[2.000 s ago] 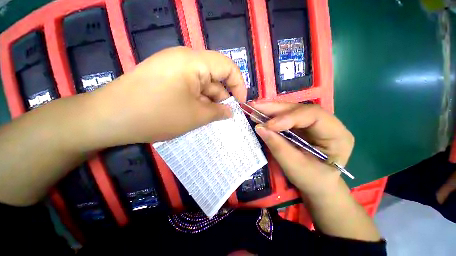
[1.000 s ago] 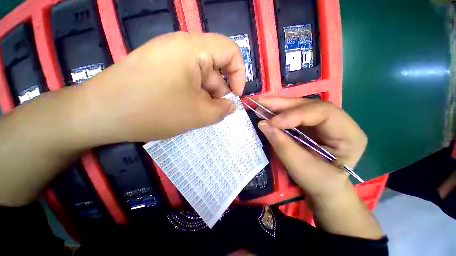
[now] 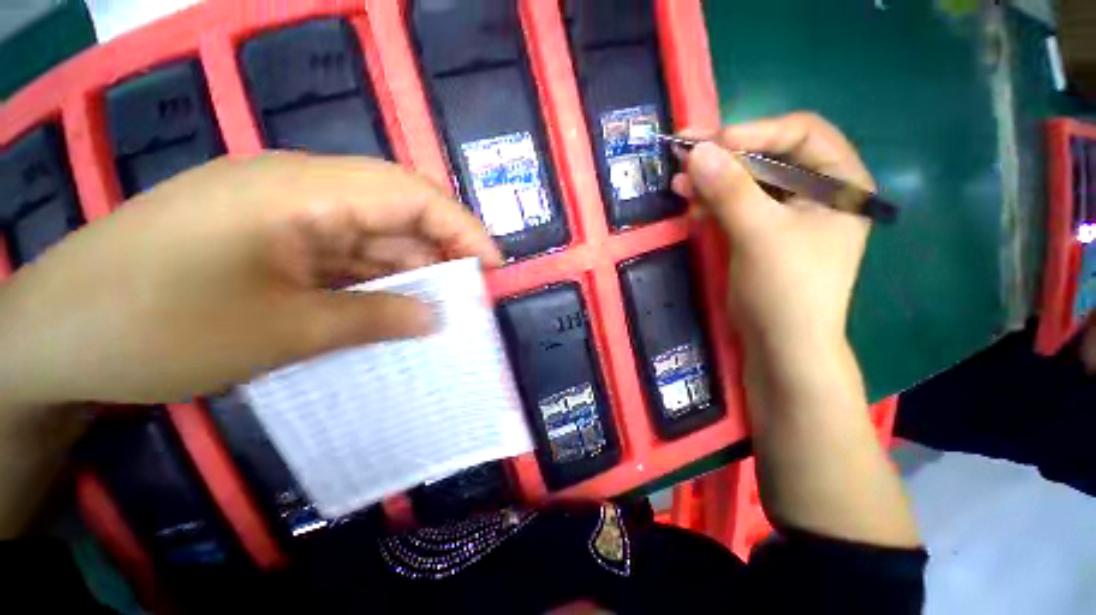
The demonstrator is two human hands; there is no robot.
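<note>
My left hand [image 3: 301, 264] holds a white printed label sheet [image 3: 397, 396] between thumb and fingers over the red-orange tray [image 3: 607, 246]. My right hand [image 3: 781, 192] grips slim tweezers [image 3: 793, 178]. Their tips are at the circuit board patch of the top right phone body [image 3: 619, 60]; a small pale piece shows at the tips, too small to tell if it is held or placed. Other black phone bodies [image 3: 559, 384] lie in the tray slots, some partly hidden by my left hand and the sheet.
The green bench top [image 3: 913, 252] lies right of the tray. Another red tray [image 3: 1064, 228] stands at the far right, with part of another person's dark sleeve [image 3: 998, 415] below it. Red crates [image 3: 721, 511] show under the bench edge. White paper [image 3: 132, 15] lies at the top left.
My right hand and tweezers have moved away from the sheet, up to the top right phone. My left hand and the sheet have moved left and down. The view has shifted right.
</note>
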